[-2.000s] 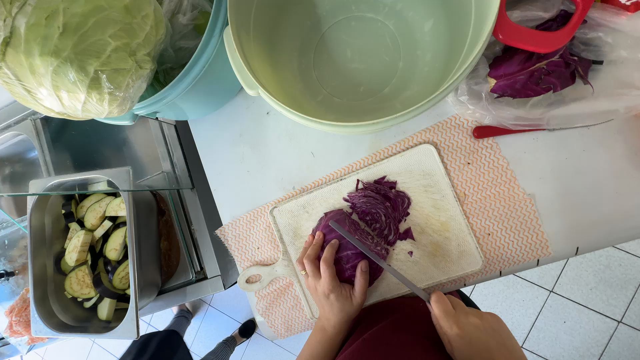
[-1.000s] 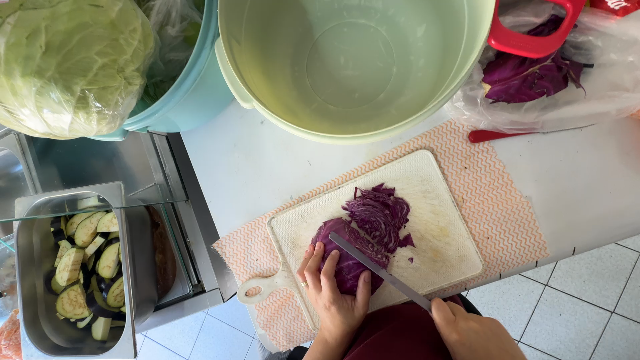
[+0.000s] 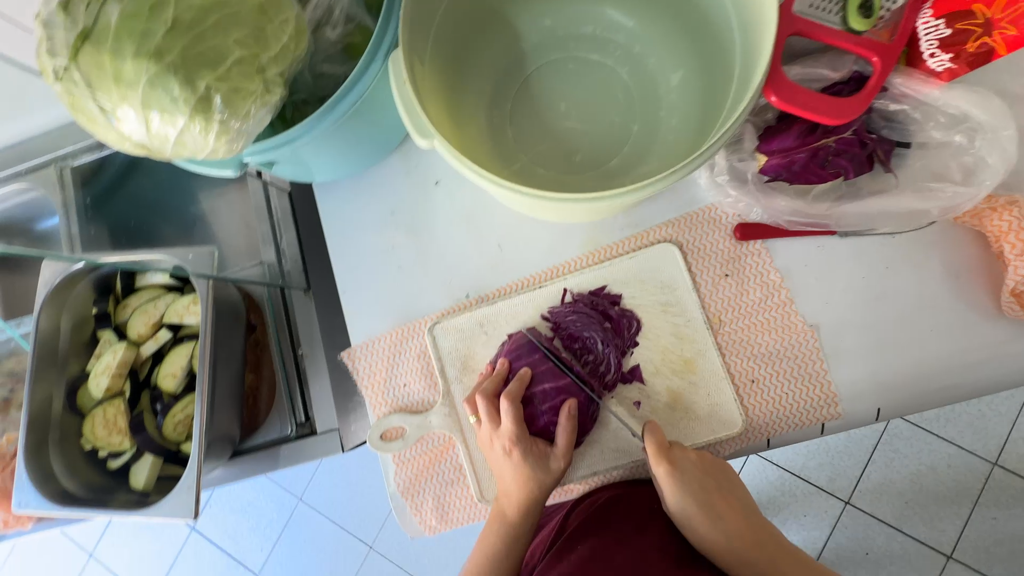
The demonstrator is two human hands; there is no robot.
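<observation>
A piece of red cabbage [image 3: 538,388] lies on a white plastic cutting board [image 3: 680,344], with a heap of shredded red cabbage [image 3: 596,332] against its right side. My left hand [image 3: 520,432] presses on the cabbage from the lower left, fingers spread over it and a ring on one finger. My right hand [image 3: 688,480] grips the handle of a kitchen knife [image 3: 564,366], whose blade sits in the cabbage at the edge of the shreds. The handle is mostly hidden in my fist. An orange-patterned cloth [image 3: 784,344] lies under the board.
A large pale green plastic tub [image 3: 576,104] stands behind the board. At the left are a blue tub [image 3: 344,128], a wrapped green cabbage [image 3: 168,76] and a steel pan [image 3: 200,400] of sliced eggplant. A red-handled knife [image 3: 784,232] and a bag with red cabbage leaves [image 3: 832,152] lie right.
The knife blade, resting across the cabbage's top a second ago, now sits lower in a cut beside the shreds. My left hand still holds the cabbage.
</observation>
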